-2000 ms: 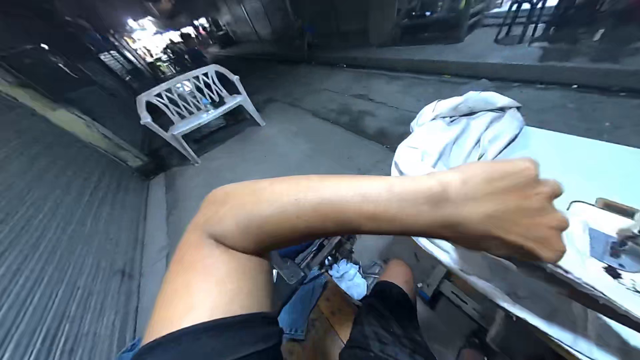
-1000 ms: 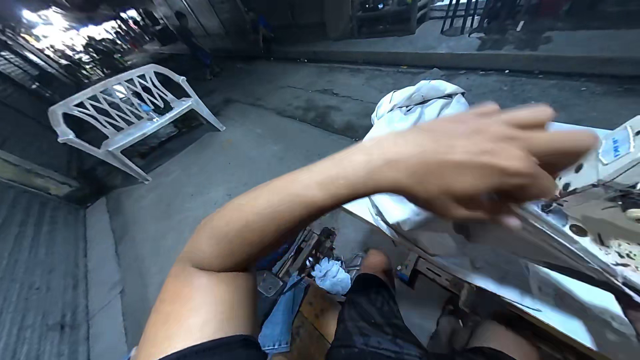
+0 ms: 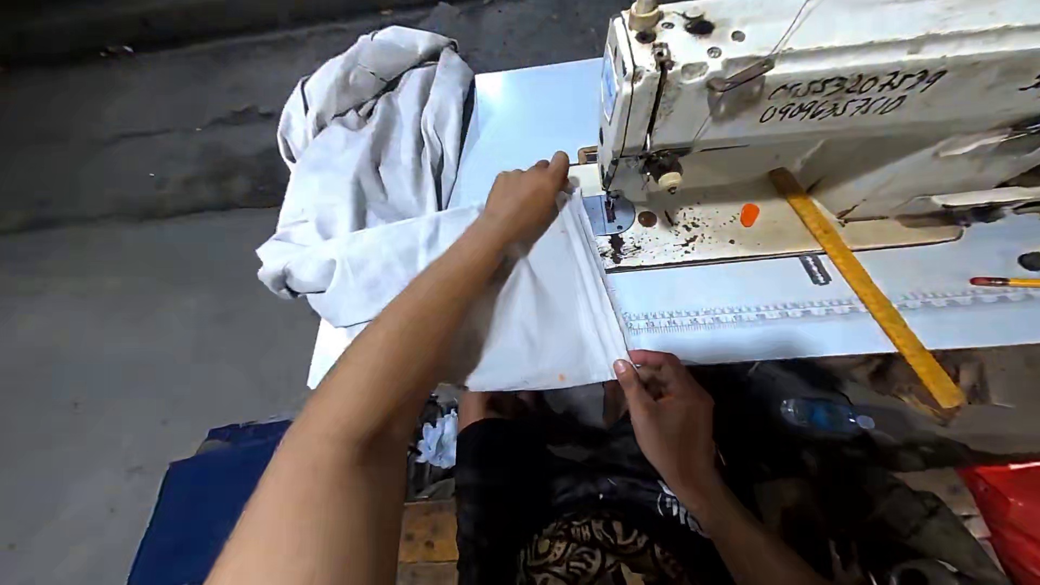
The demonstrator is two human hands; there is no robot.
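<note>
A length of white cloth (image 3: 536,317) lies over the left end of a white table, its folded edge just left of the sewing machine's needle plate (image 3: 608,214). My left hand (image 3: 528,199) grips the far end of that edge, close to the presser foot. Thumb and fingers of my right hand (image 3: 662,406) pinch the near corner at the table's front edge. The rest of the pale cloth is bunched in a heap (image 3: 374,138) at the far left. The industrial sewing machine (image 3: 780,89) is cream-coloured, stained, and bears handwriting.
A yellow wooden ruler (image 3: 869,292) slants across the machine bed and over the table's edge. Near it are a razor blade (image 3: 815,270), an orange piece (image 3: 749,214), a pencil (image 3: 1003,282) and a printed measuring scale (image 3: 731,315). A plastic bottle (image 3: 821,414) lies below the table.
The view has swung right toward the machine. My left hand, raised before the table earlier, is now on the white cloth. My right hand has come into view, holding the cloth's near corner.
</note>
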